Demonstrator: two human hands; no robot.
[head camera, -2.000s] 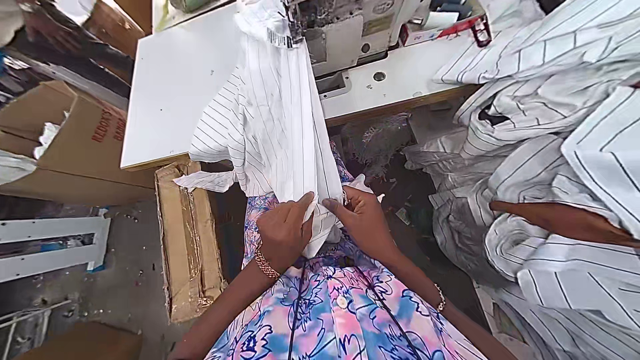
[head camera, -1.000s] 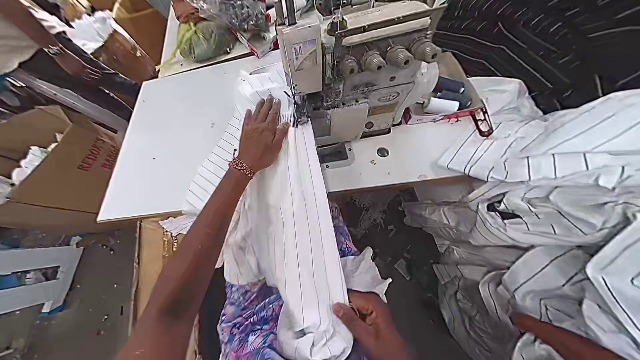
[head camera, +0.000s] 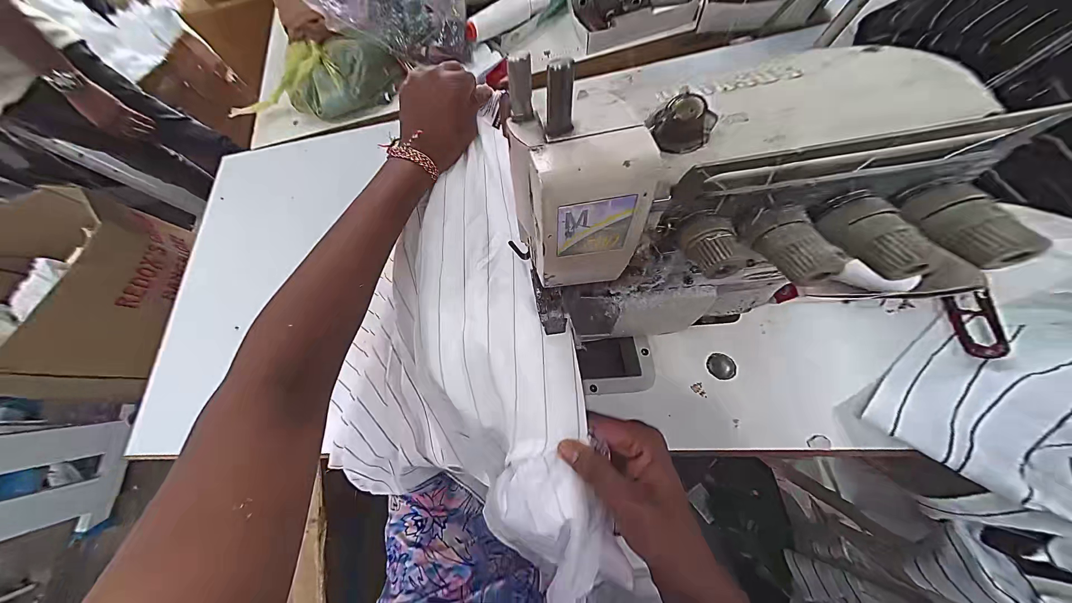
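White striped fabric (head camera: 477, 318) runs lengthwise along the left side of an industrial overlock sewing machine (head camera: 586, 184), and its right edge lies by the presser foot (head camera: 553, 314). Behind the machine head, my left hand (head camera: 442, 109) is closed on the far end of the cloth. My right hand (head camera: 628, 469) pinches the near part at the table's front edge, thumb on top. From there the bunched cloth hangs down over my patterned garment (head camera: 456, 544). The needle itself cannot be made out.
The white table (head camera: 260, 201) extends left of the cloth. A cardboard box (head camera: 92, 293) stands at the left, with a person's hand (head camera: 117, 113) above it. Striped fabric (head camera: 988, 402) is heaped at the right, near small red-handled snips (head camera: 976, 327). A green bag (head camera: 343, 79) lies behind.
My left hand has moved from flat on the cloth beside the presser foot to behind the machine head, gripping the far end. The view has come much closer to the machine.
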